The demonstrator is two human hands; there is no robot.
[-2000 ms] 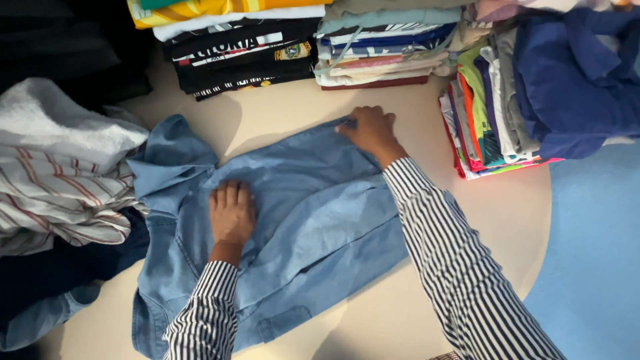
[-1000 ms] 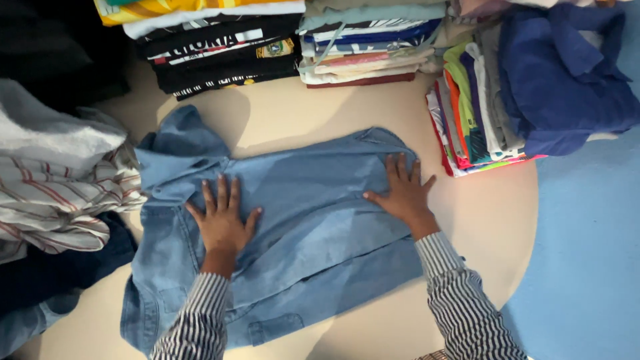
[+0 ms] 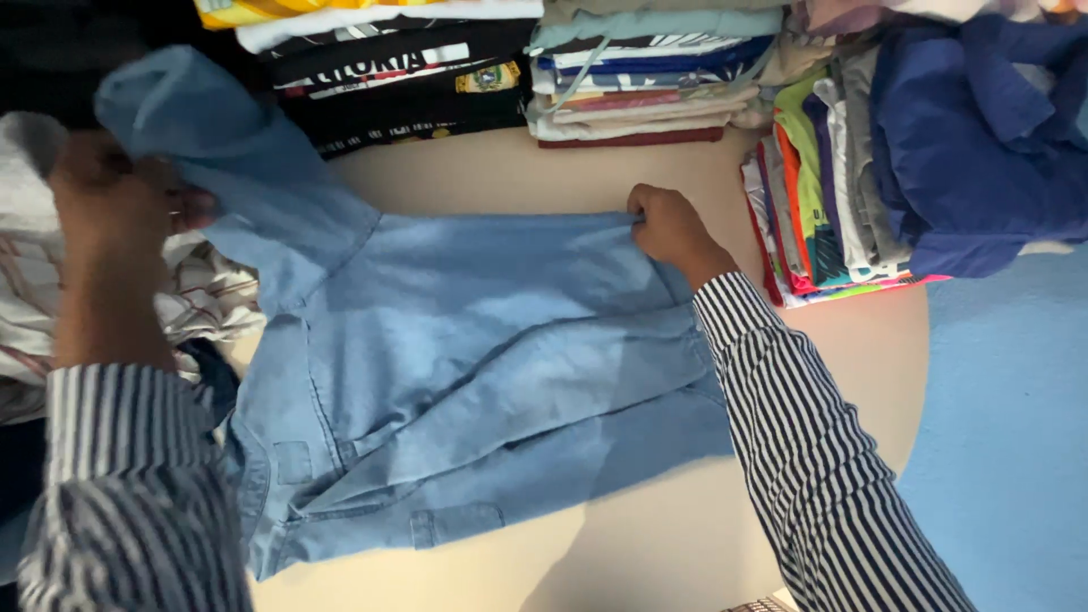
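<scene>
A light blue denim shirt (image 3: pixel 510 340) lies spread on a cream table (image 3: pixel 476 178), its body creased lengthwise and its collar end toward the left. My left hand (image 3: pixel 127 187) is raised at the far left and grips the shirt's sleeve (image 3: pixel 221 127), which is lifted off the table. Part of that hand is dark and blurred. With its fingers closed, my right hand (image 3: pixel 671 225) pinches the shirt's far edge near the hem, at right of centre. The other sleeve lies folded along the shirt's body.
Folded dark shirts (image 3: pixel 408 76) and light folded clothes (image 3: pixel 646 85) are stacked behind. At the right stand colourful folded clothes (image 3: pixel 816 187) beside a navy garment (image 3: pixel 977 153). A striped white garment (image 3: pixel 212 289) is heaped at the left.
My left hand has moved from lying flat on the shirt to the far left, lifting the sleeve. My right hand, flat on the cloth a second ago, now grips the shirt's far edge.
</scene>
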